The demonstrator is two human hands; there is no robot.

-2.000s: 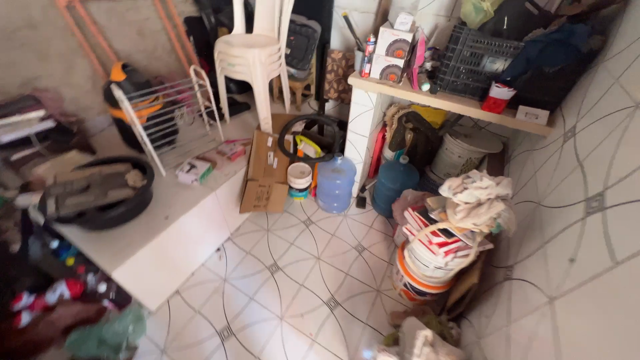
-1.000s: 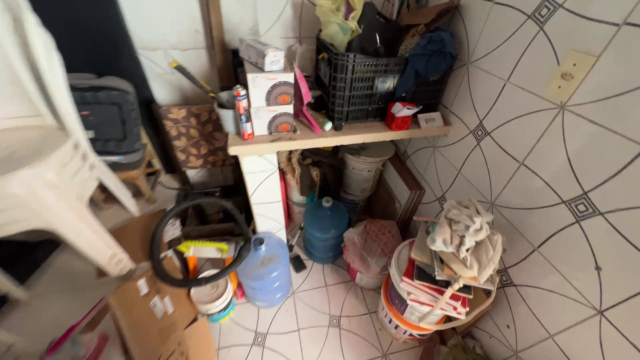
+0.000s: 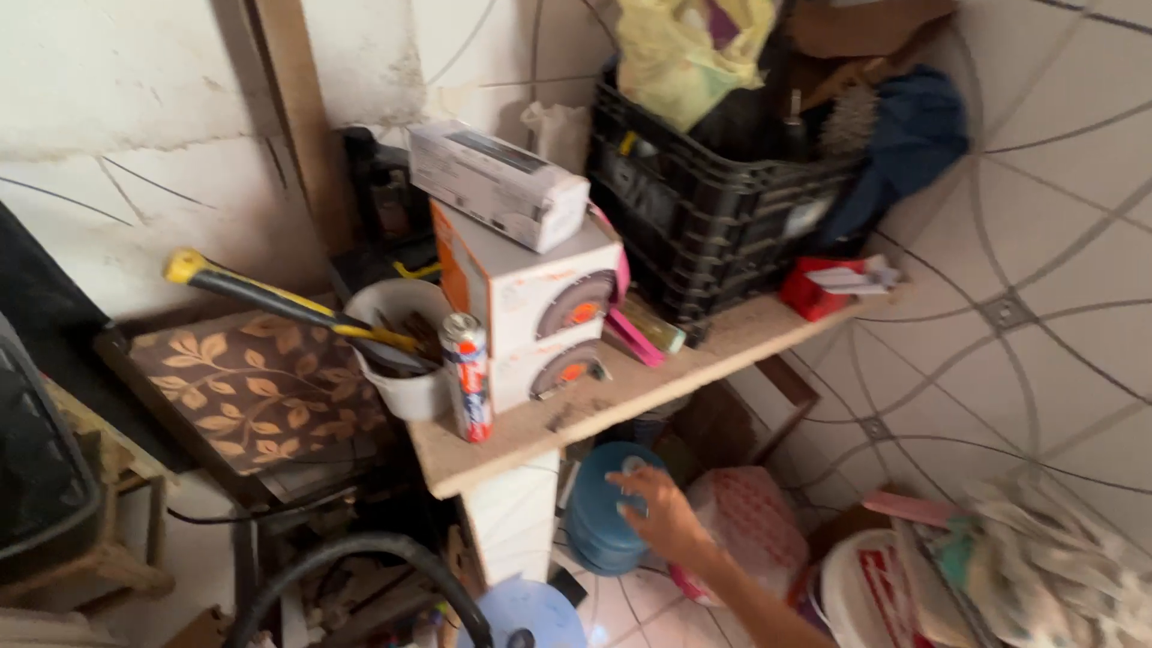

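My right hand reaches in from the lower right with its fingers apart and nothing held. It appears in front of a blue water jug below the wooden shelf; whether it touches the jug cannot be told. On the shelf stand a spray can, a white bucket holding a tool with a black and yellow handle, and two stacked boxes with a smaller box on top. My left hand is out of view.
A black plastic crate with a yellow bag sits on the shelf beside a red container. A pale blue jug and a black ring are below. At the lower right are a pink bag and a white bucket with cloths.
The view has moved much closer to the shelf. My right hand has come into view from the lower right; neither earlier frame shows it.
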